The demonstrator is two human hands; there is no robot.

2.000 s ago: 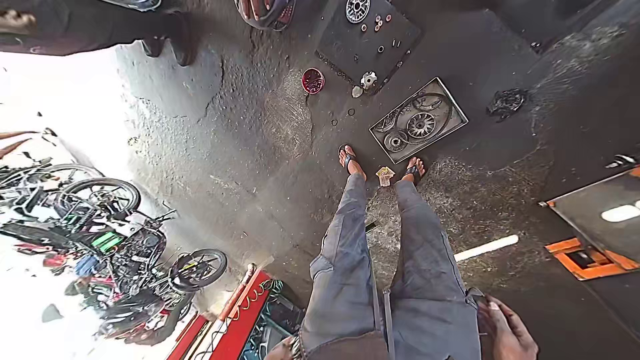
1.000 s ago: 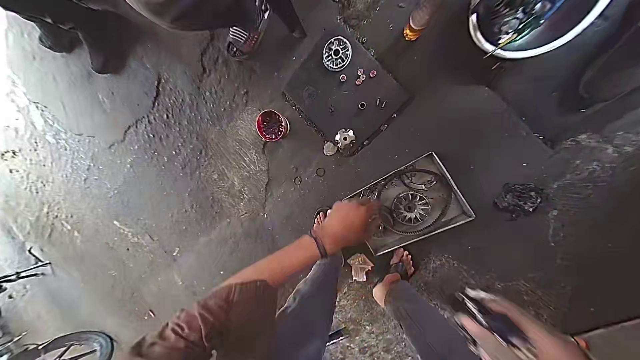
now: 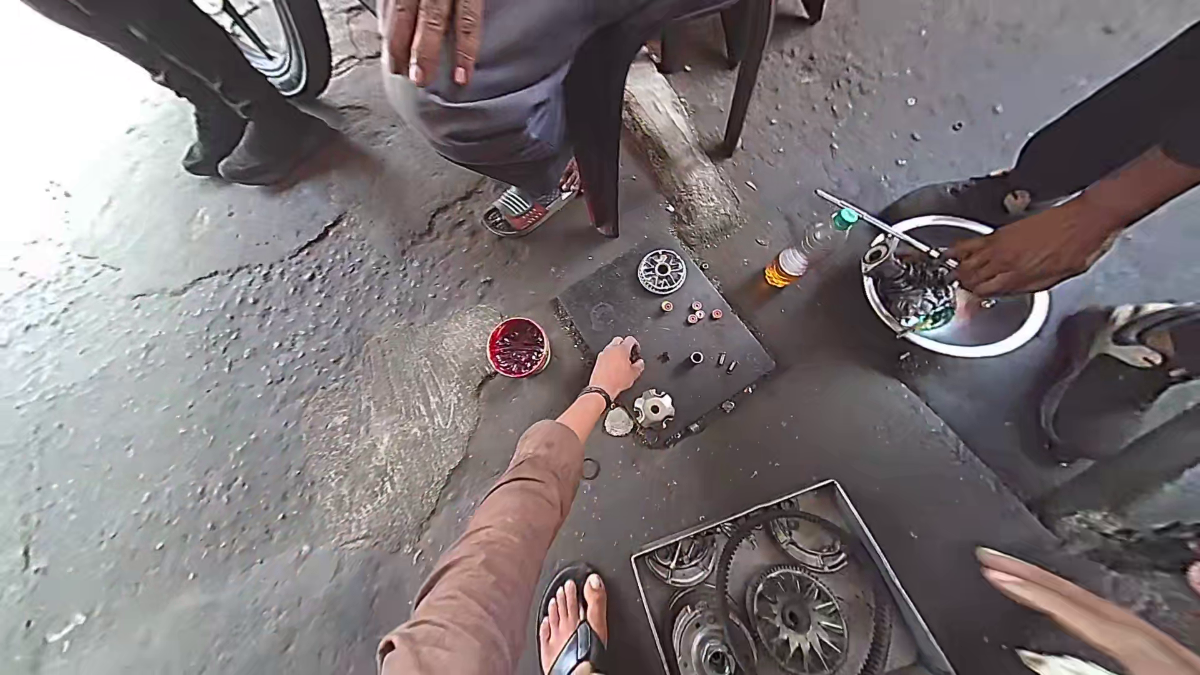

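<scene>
My left hand [image 3: 619,366], with a dark bracelet at the wrist, reaches over a flat dark board [image 3: 628,305]. Its fingers are curled by a small dark thing; whether they grip it is unclear. Just below it on the board lie a star-shaped metal plate [image 3: 654,409] and a flat roundish piece [image 3: 618,421]. A finned metal pulley disc [image 3: 662,272], small rollers [image 3: 697,311], a ring [image 3: 697,357] and short pins [image 3: 727,363] lie further right. Near the lower right edge my right hand [image 3: 1078,600] shows extended fingers with nothing visible in them.
A red tub of dark red grease [image 3: 518,348] stands left of the board. A metal tray [image 3: 750,520] holds a toothed belt [image 3: 797,515] and round parts. Right of the board are a bottle [image 3: 808,248] and a white-rimmed basin [image 3: 1017,337] with another person's hand [image 3: 1041,248]. A seated person's sandalled foot [image 3: 532,206] is above.
My left hand has moved from over the metal tray to the board. The view has shifted, with the board and the parts on it now closer.
</scene>
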